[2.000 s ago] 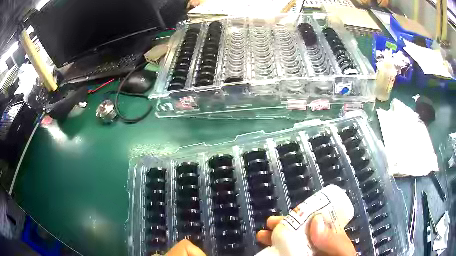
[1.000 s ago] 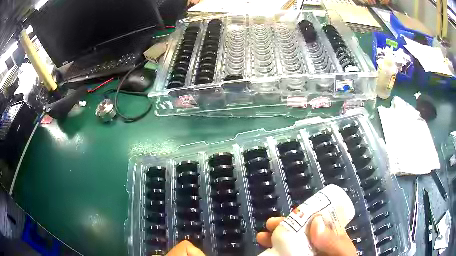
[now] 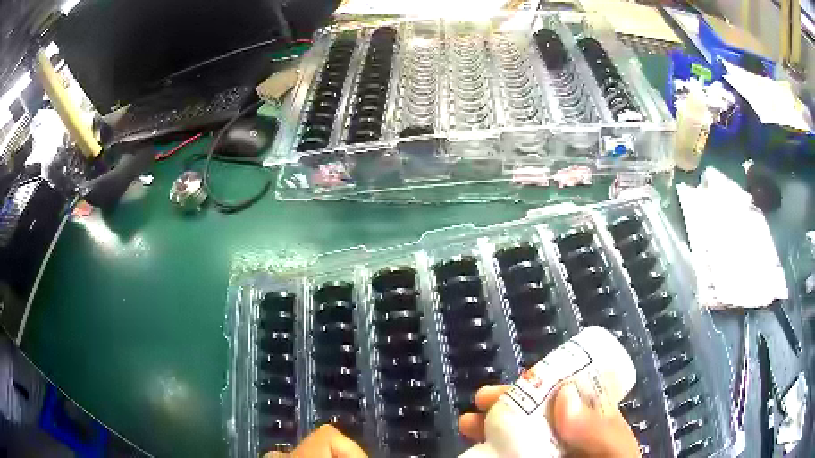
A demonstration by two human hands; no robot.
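My right hand (image 3: pixel 585 425) grips a white squeeze bottle (image 3: pixel 572 371) with a black-framed label, tilted so its lower-left end points down to the bottom edge. Its nozzle tip is out of the picture. My left hand (image 3: pixel 329 444) is cut off by the bottom edge; only a bent part near the knuckles shows, and whatever its fingertips hold is hidden. Both hands are over a clear blister tray (image 3: pixel 234 358) whose seven columns hold black round units (image 3: pixel 395 280) standing on edge in rows.
Stacked clear trays (image 3: pixel 465 143) stand behind, some columns empty. A mouse (image 3: pixel 246 136) and a silver item with cable (image 3: pixel 188 190) are back left. White paper (image 3: pixel 728 241), thin dark tools (image 3: pixel 767 385), a pale small bottle (image 3: pixel 691 134) and a blue bin (image 3: pixel 684 72) are at right.
The hands and bottle hold almost the same place. The trays and bench items sit slightly higher in the picture, as if the view has shifted a little.
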